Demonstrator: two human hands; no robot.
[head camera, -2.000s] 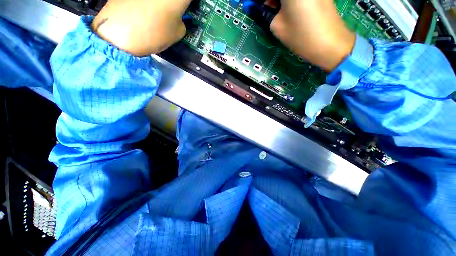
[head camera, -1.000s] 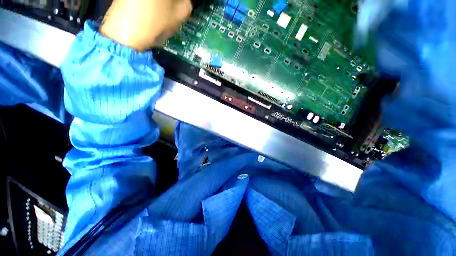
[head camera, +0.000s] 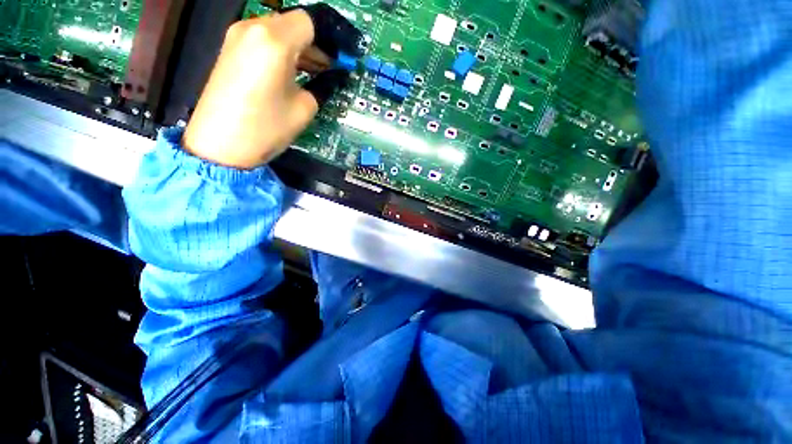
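Note:
The green printed circuit board (head camera: 486, 173) lies in its black carrier in front of me. My left hand (head camera: 269, 82), with black covers on thumb and index finger, is over the board's left part. Its fingertips close around a small blue film capacitor (head camera: 346, 62); its leads are hidden. Just right of the fingertips, several blue capacitors (head camera: 395, 81) sit grouped on the board. Another blue part (head camera: 462, 63) sits farther right, and one (head camera: 370, 157) near the front edge. My right hand is out of the picture; only its blue sleeve shows.
The silver conveyor rail (head camera: 417, 260) runs along the carrier's near edge. A reddish-brown bar (head camera: 156, 52) separates this board from another green board (head camera: 52, 30) at the left. A black tray with white parts (head camera: 108, 416) is at the lower left. The right sleeve (head camera: 721, 156) covers the right side.
The right hand, over the board two seconds ago, has left the picture, its sleeve now at the right. The left hand's fingers have come into view beside the blue group. The view has shifted, showing the left board.

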